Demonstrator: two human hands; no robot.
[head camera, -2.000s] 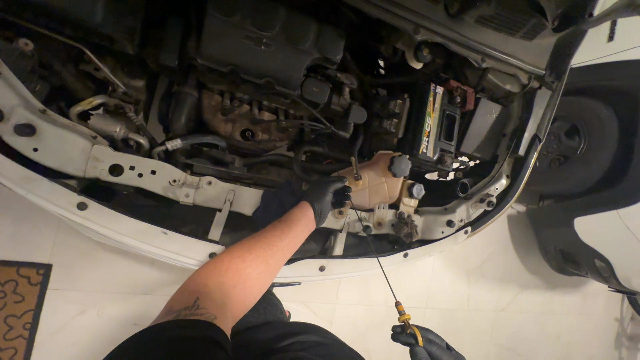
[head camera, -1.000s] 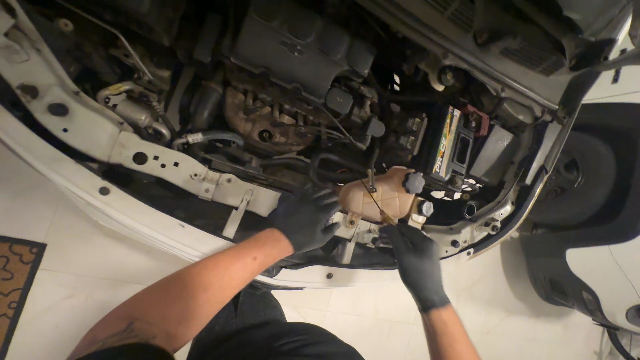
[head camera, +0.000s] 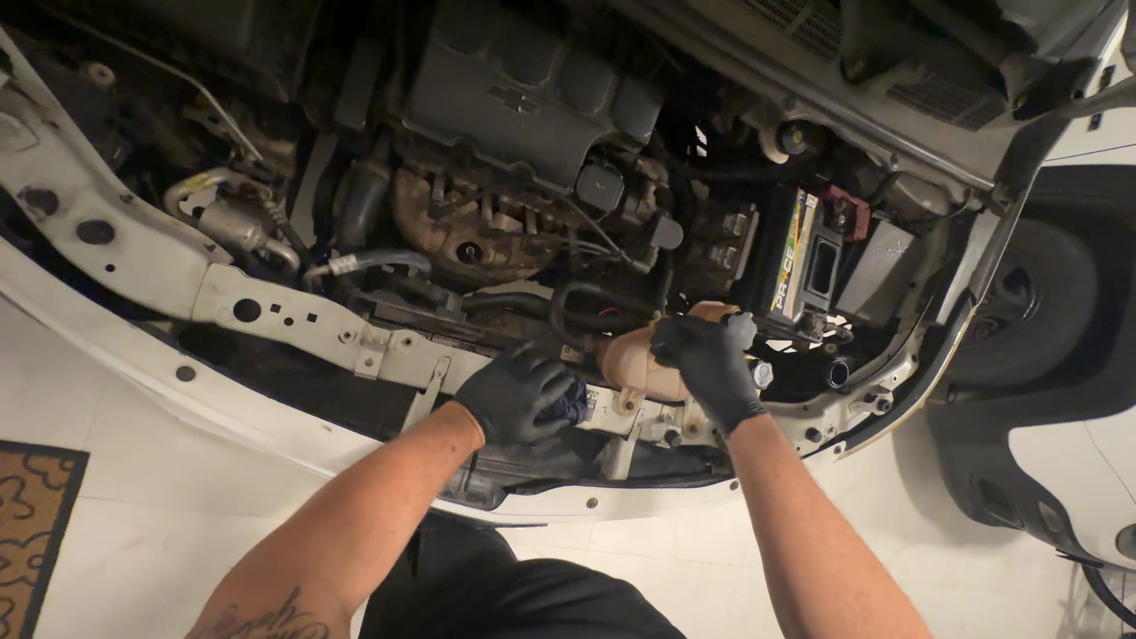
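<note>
My left hand (head camera: 519, 395), in a black glove, rests at the white front crossmember with its fingers curled over a dark blue cloth (head camera: 572, 406). My right hand (head camera: 710, 364), also gloved in black, is over the tan coolant reservoir (head camera: 626, 364), its fingers closed. A bit of yellow, seemingly the dipstick's handle (head camera: 657, 319), shows at those fingertips; the rest of the dipstick is hidden. Beside the right hand are the reservoir's grey cap (head camera: 741, 330) and a smaller cap (head camera: 762, 374). Behind the reservoir lies the exhaust manifold's heat shield (head camera: 470, 240), below the black engine cover (head camera: 532, 98).
A car battery (head camera: 799, 257) stands right of the engine. The crossmember (head camera: 293, 328) and the white bumper edge (head camera: 266, 444) run between my body and the engine. At the far right is another vehicle's wheel (head camera: 1021, 284). A patterned mat (head camera: 40, 532) lies on the tiled floor.
Two seconds ago my right hand held the dipstick by its yellow handle, out in front of the bumper. That hand has moved up over the reservoir. My left hand has moved left, off the reservoir.
</note>
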